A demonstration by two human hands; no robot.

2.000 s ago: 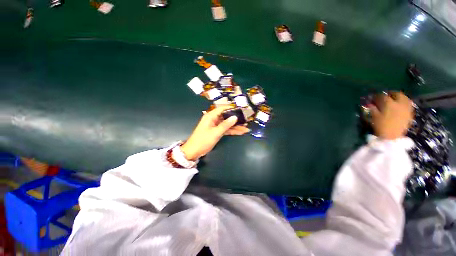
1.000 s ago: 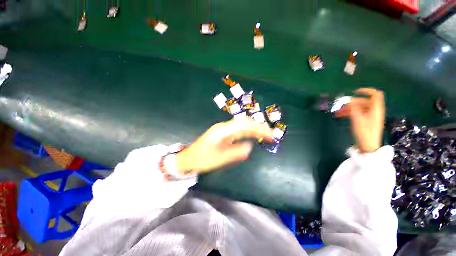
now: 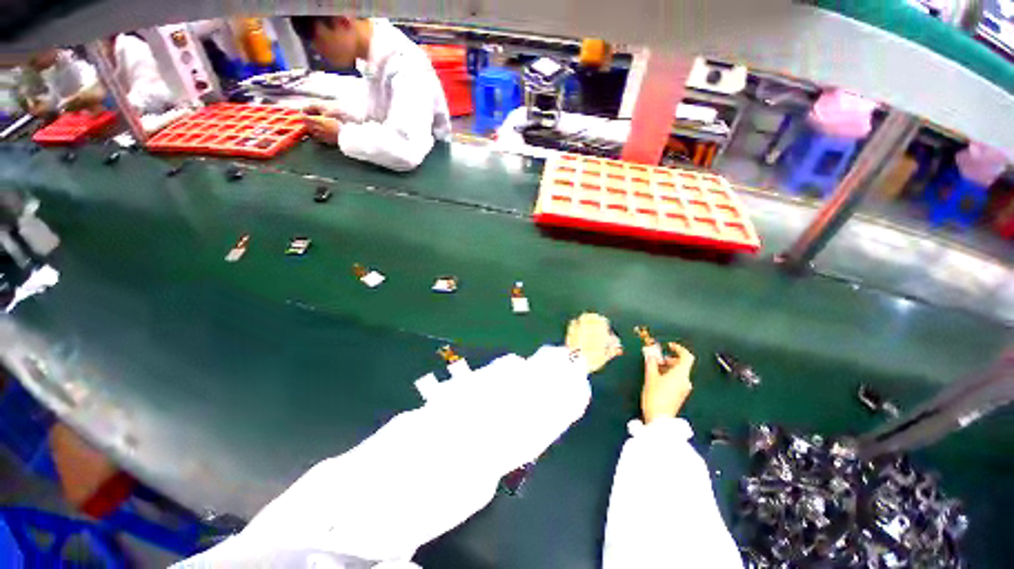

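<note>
My right hand (image 3: pixel 667 383) pinches a display module (image 3: pixel 650 347) with an orange-brown flex tail over the green belt. My left hand (image 3: pixel 594 341) is just left of it, reached across the belt with fingers curled; whether it holds anything cannot be told. My left sleeve covers most of the group of units; white display squares (image 3: pixel 429 387) and an orange tail show at its upper edge. A dark piece (image 3: pixel 517 478) lies below the sleeve. A dark clip (image 3: pixel 736 369) lies right of my right hand.
A clip heap (image 3: pixel 845 500) lies at the lower right, with a loose clip (image 3: pixel 876 400) above it. Several units, including one display module (image 3: pixel 519 298), lie along the belt. A red-orange tray (image 3: pixel 645 206) sits at the far side. A person (image 3: pixel 400 100) works beyond the belt.
The view has tilted up, showing the far side. My left hand has left the group of units and reached forward. My right hand has moved from the clip heap to a display module.
</note>
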